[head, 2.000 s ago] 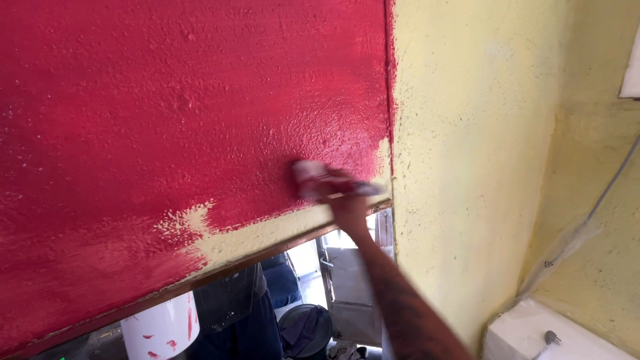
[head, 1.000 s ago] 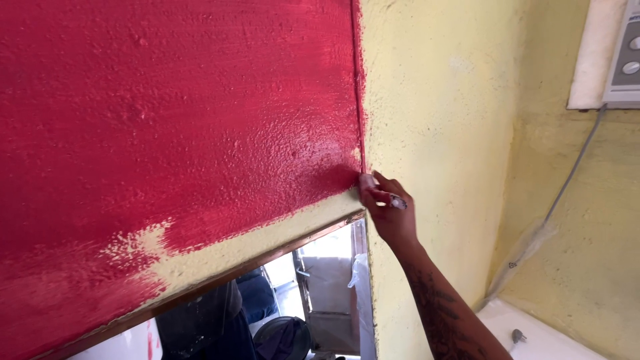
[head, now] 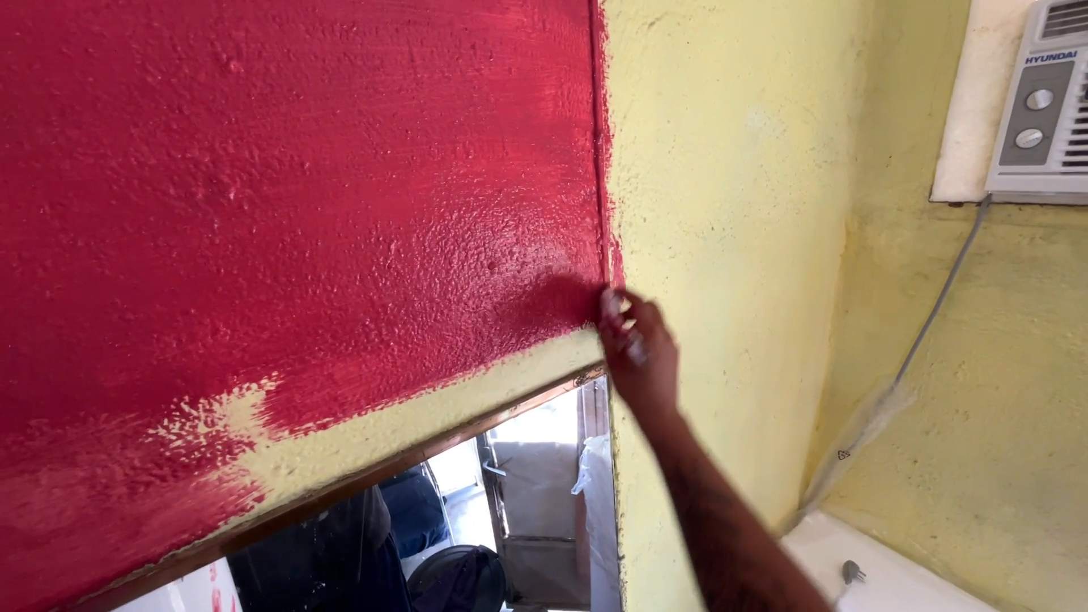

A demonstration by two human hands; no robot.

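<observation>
My right hand [head: 642, 348] is closed around a paintbrush [head: 625, 327], held at the corner where the red-painted wall [head: 382, 187] meets the yellow wall [head: 731, 195]. Most of the brush is hidden by my fingers, and its bristles cannot be made out. Wet red paint shines beside the hand, and a thin red edge runs onto the yellow side. Along the bottom of the red area lies an uneven yellow strip [head: 340, 442], with a ragged patch at the lower left. My left hand is out of view.
Below the strip is a mirror [head: 535, 476] with a wooden frame [head: 365, 476], reflecting a door and dark items. At the right, a Hyundai air conditioner [head: 1037, 110] has a grey cable [head: 943, 285] hanging from it. A plug [head: 853, 572] lies over a white surface [head: 901, 561] below.
My right hand and the brush have moved right, from the red surface to the corner. Red paint now covers the small yellow patch there. The view has shifted right.
</observation>
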